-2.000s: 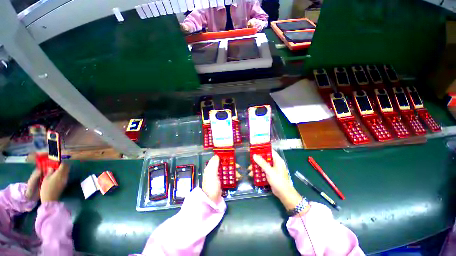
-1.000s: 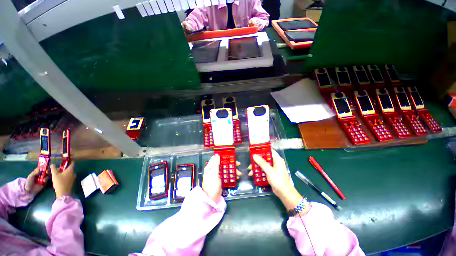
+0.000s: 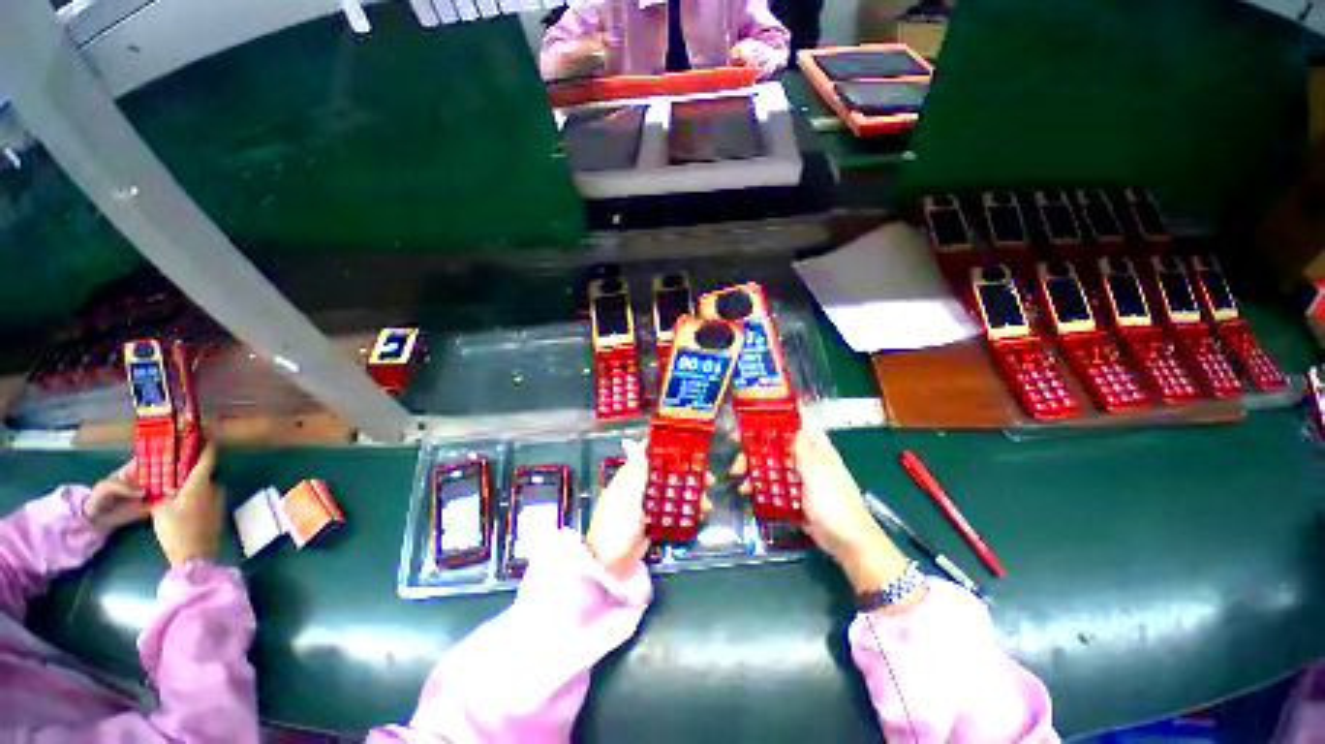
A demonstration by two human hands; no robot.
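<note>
My left hand [image 3: 625,509] holds an open red flip phone [image 3: 677,472] by its keypad half. My right hand [image 3: 824,491] holds a second open flip phone [image 3: 769,454]. Both phones are upright, and their upper halves overlap, the left one in front. Both screens are lit blue with white text. Below them lies a clear plastic tray [image 3: 419,570] with closed flip phones [image 3: 464,512] in its left pockets; its right part is largely hidden by my hands. Two more open phones with dark screens [image 3: 615,349] stand behind, one partly hidden.
Rows of open phones [image 3: 1032,374] lie at the right by a white paper [image 3: 889,291] and brown board [image 3: 930,390]. A red pen [image 3: 952,513] and dark pen [image 3: 918,538] lie right of my hand. Another person's hands [image 3: 186,516] hold phones at the left.
Both phones have tilted and come together, their upper halves now overlapping. Their screens went from white to blue with text. The neighbour's two phones have moved close together.
</note>
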